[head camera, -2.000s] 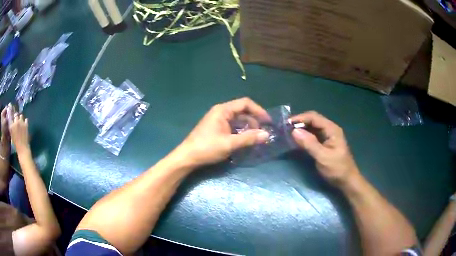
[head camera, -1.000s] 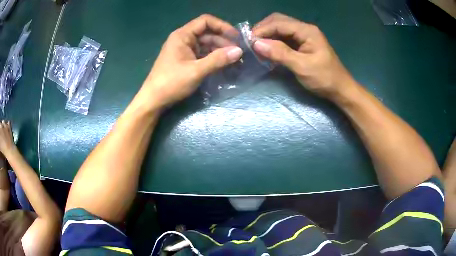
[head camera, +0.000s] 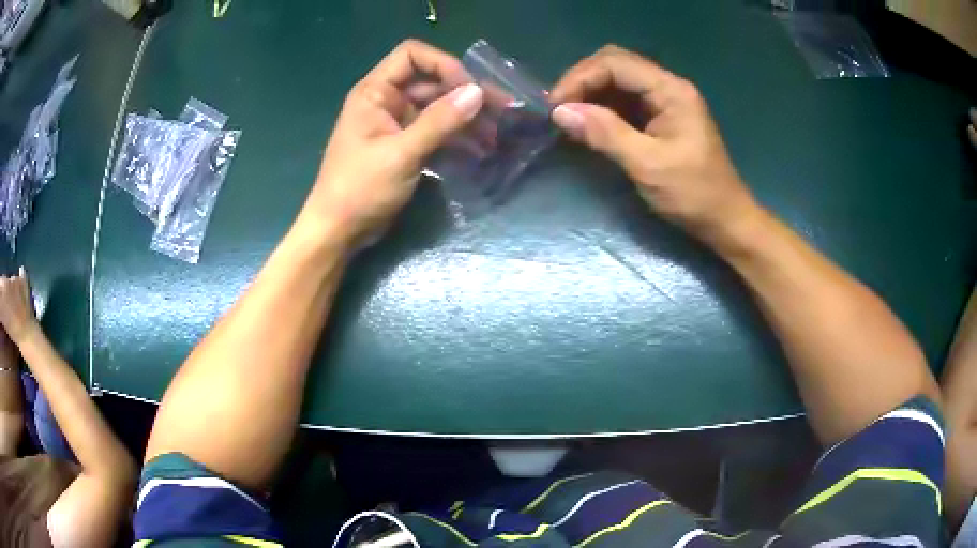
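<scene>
A small clear plastic bag (head camera: 504, 155) is held just above the green bench between my two hands. My left hand (head camera: 402, 134) pinches its left side near the top with thumb and fingers. My right hand (head camera: 643, 134) pinches its right upper edge between thumb and forefinger. The bag's top strip points up between the hands. Whether a small part is inside cannot be told. Several shiny bags (head camera: 177, 177) lie overlapping in a pile to the left of my left hand.
The green bench top (head camera: 514, 353) has a pale front edge. One flat bag (head camera: 836, 45) lies at the far right, by a brown carton corner (head camera: 937, 15). Neighbour's bags (head camera: 38, 150) and a person's arm (head camera: 64, 385) are at the left.
From two seconds ago the view has tilted down, so most of the carton and strapping has left it. Since one second ago my hands have moved slightly apart, still holding the bag.
</scene>
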